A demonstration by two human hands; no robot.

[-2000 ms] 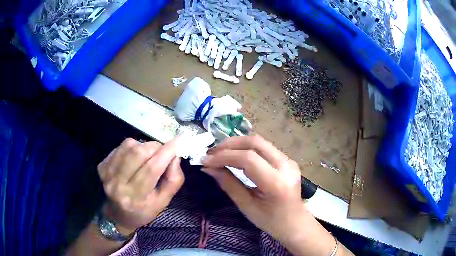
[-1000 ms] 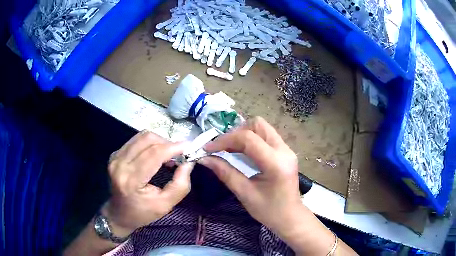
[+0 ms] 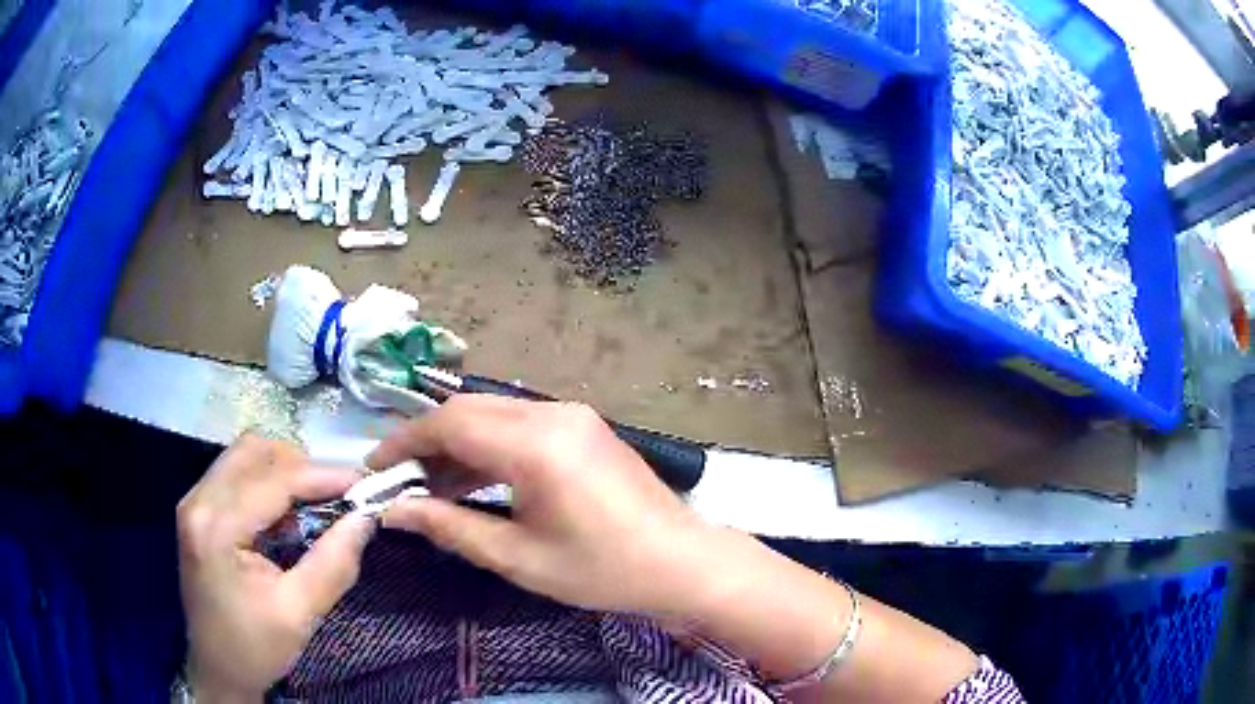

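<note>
Both bare hands hold a small white plastic part in front of my lap, near the bench edge. My left hand pinches its left end between thumb and fingers. My right hand pinches its right end. A dark slot or piece shows in the part; my fingertips hide the rest. Just beyond my hands lies a padded hammer, its head wrapped in white cloth with a blue band and green patch, its black grip running to the right behind my right hand.
On the brown cardboard lie a heap of white plastic strips and a pile of tiny dark metal pieces. A blue tray of pale pieces stands at the right. Another blue tray stands at the left.
The view has swung to the right, so the bench things appear further left and more of the right tray shows. The white part now looks closed up between my fingertips, with no long strip sticking out.
</note>
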